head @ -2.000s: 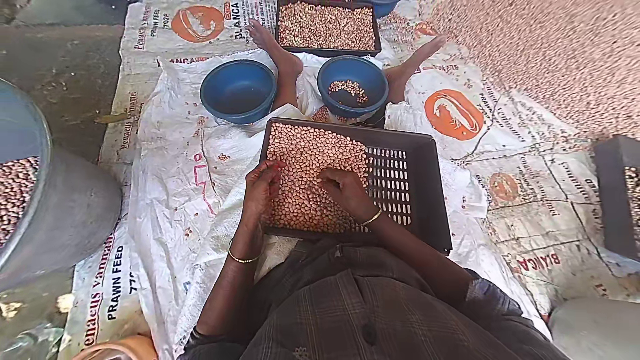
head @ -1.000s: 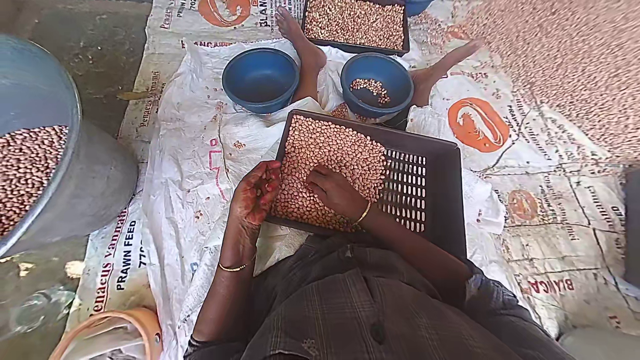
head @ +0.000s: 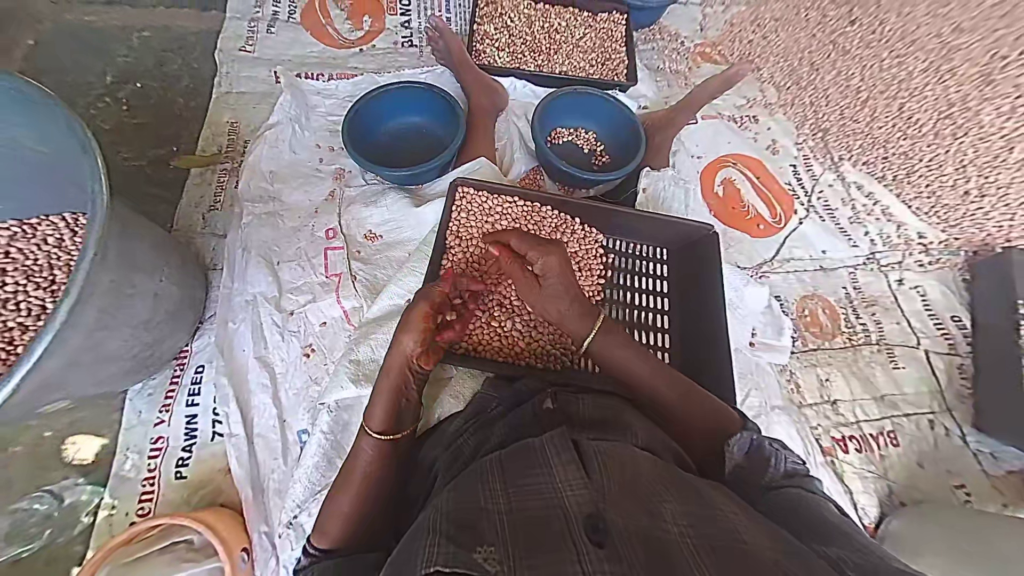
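Reddish-brown shelled nuts or beans (head: 520, 320) cover the left part of a black slotted plastic tray (head: 700, 296) at my lap. Over the tray's left edge, my left hand (head: 436, 320) is palm up with its fingers curled; whether anything lies in it cannot be told. My right hand (head: 544, 276) is above the pile, its thumb and forefinger near each other, just right of the left fingers. A small item between those fingertips cannot be made out. Beyond the tray stand an empty blue bowl (head: 404, 132) and a second blue bowl (head: 588, 136) holding some kernels.
My bare feet flank the bowls. A black tray of kernels (head: 552, 40) lies farther off. At left stands a large metal tub (head: 152, 280) of kernels, with an orange container (head: 184, 536) below. Loose kernels (head: 896, 104) spread at upper right on printed sacks. A dark tray edge (head: 996, 344) shows at right.
My right hand has risen from the pile toward the left hand. The left hand, held open at the tray's edge a second ago, has curled its fingers closer to the right.
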